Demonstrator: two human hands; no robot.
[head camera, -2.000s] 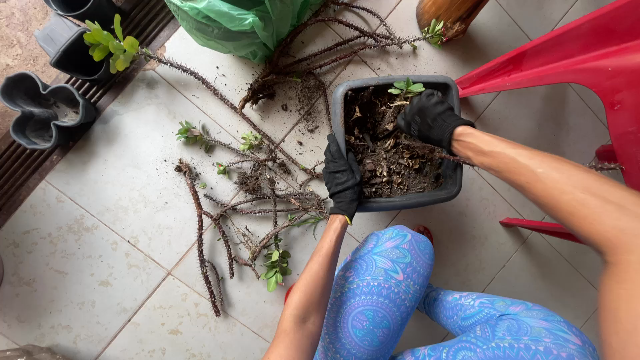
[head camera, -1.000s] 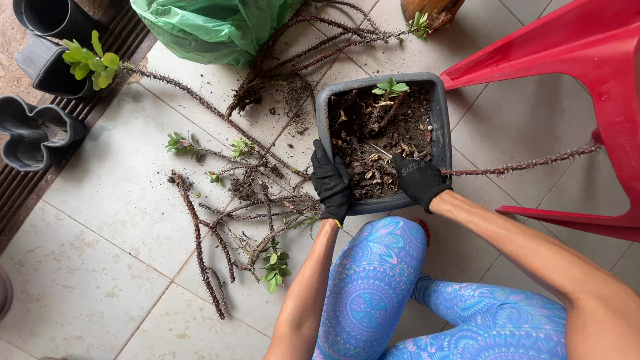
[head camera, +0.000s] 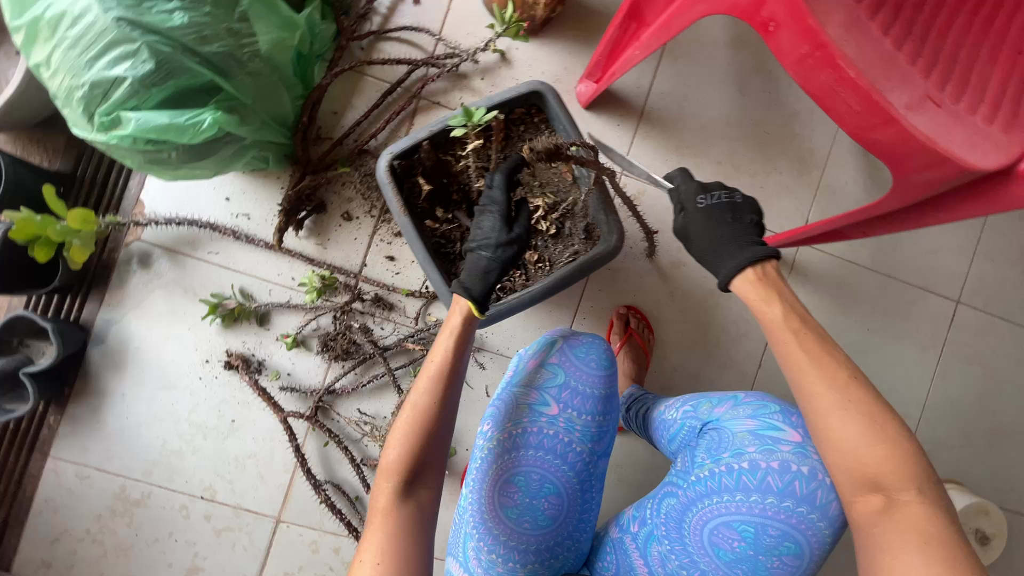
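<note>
A square dark-grey plastic planter (head camera: 596, 268) holds soil with dry leaf bits and a small green sprout (head camera: 474, 118). My left hand (head camera: 496, 232), in a black glove, reaches over the soil with its fingertips by the base of a thorny stem (head camera: 628, 210); whether it grips anything is hidden. That stem arches over the planter's right rim. Right of the planter, my right hand (head camera: 716, 224), also gloved, is closed around a knife (head camera: 628, 164), whose blade points up and left toward the stem; the handle is hidden in the glove.
Thorny cut stems (head camera: 296, 432) lie on the tiled floor left of the planter, with more stems (head camera: 384, 104) behind it. A green plastic bag (head camera: 184, 80) stands upper left, dark pots (head camera: 40, 352) at the left edge. A red plastic chair (head camera: 864, 136) stands upper right.
My right hand has left the planter's soil and is now to its right with a knife. My left hand has moved from the rim over the soil. The planter is tilted differently in view.
</note>
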